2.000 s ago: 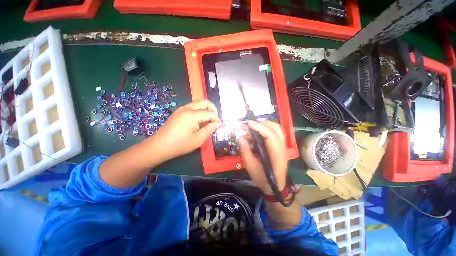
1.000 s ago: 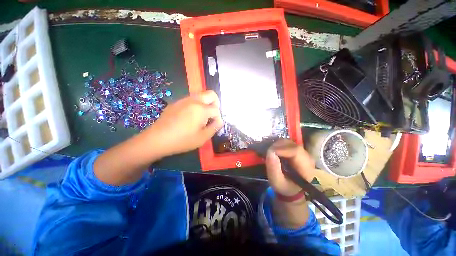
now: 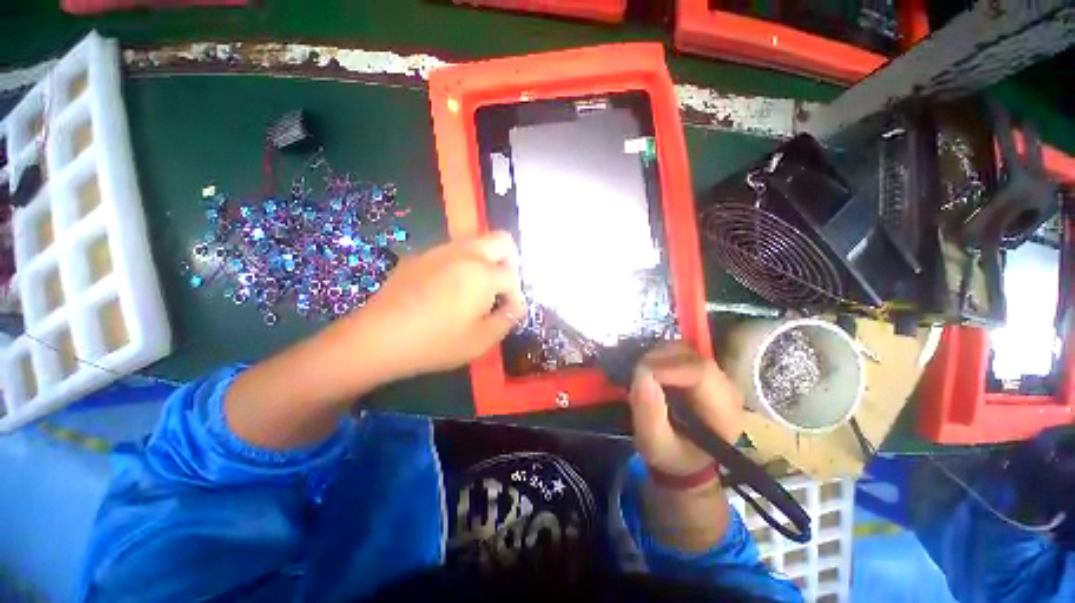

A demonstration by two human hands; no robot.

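Observation:
An opened tablet (image 3: 501, 206) with a large bright silver battery (image 3: 578, 194) lies in a red frame (image 3: 686, 224) in front of me. My right hand (image 3: 681, 406) grips the dark soldering iron (image 3: 719, 450) at the frame's lower right. Its tip points left over the circuit board (image 3: 548, 344) at the tablet's near end; exact contact cannot be told. My left hand (image 3: 454, 295) rests over the frame's left side with its fingertips pinched at the board's left edge. What they hold, if anything, is too small to tell.
Left are a pile of small wired components (image 3: 301, 247), a black block (image 3: 289, 130) and a white foam tray (image 3: 88, 236). Right are a fan (image 3: 772, 253), a white cup of metal shavings (image 3: 839, 383) on cardboard (image 3: 890, 353), and another red frame (image 3: 961, 412). More red frames (image 3: 754, 47) lie beyond.
Since the earliest frame, my right hand and the iron have moved right and nearer, off the middle of the tablet. My left hand stays at the left edge. Red frames beyond have shifted.

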